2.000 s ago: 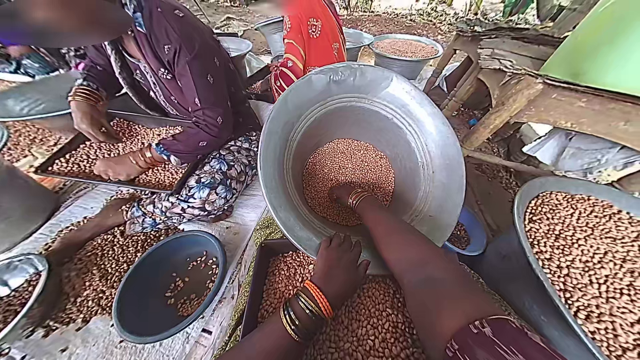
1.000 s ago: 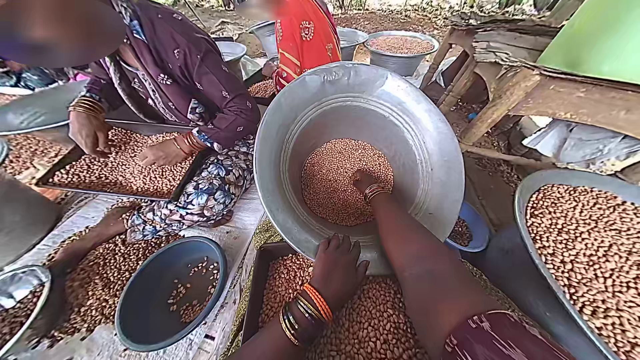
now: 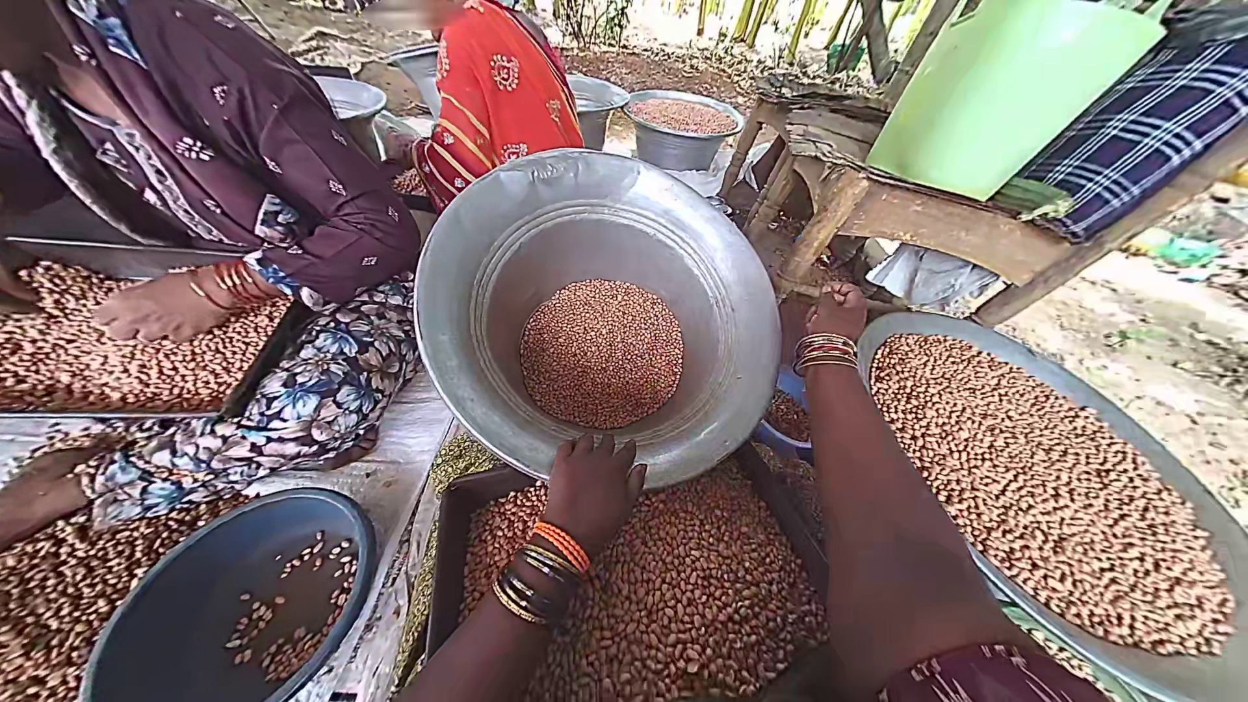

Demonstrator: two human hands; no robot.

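A wide metal basin (image 3: 741, 322) is tilted toward me, with a round heap of small brown nuts or seeds (image 3: 603, 353) at its bottom. My left hand (image 3: 593, 487) grips the basin's near rim, fingers over the edge. Outside the basin, at its right, my right hand (image 3: 837, 312) is closed, near the rim of a large metal basin (image 3: 1121, 409) full of nuts; whether it holds anything cannot be seen. Beneath my left hand and forearm lies a dark tray (image 3: 450, 565) filled with larger brown nuts (image 3: 682, 595).
At left, a person in a patterned purple garment has hands in a tray of nuts (image 3: 239, 390). A dark blue basin (image 3: 146, 604) holds a few nuts. A blue bowl (image 3: 801, 448) sits behind my right forearm. A wooden bench (image 3: 936, 234) bears a green tub (image 3: 1014, 88). Another person wears red.
My right hand has left the nuts inside the tilted basin and moved out to the right. My left hand stays on the near rim. The view has shifted somewhat to the right.
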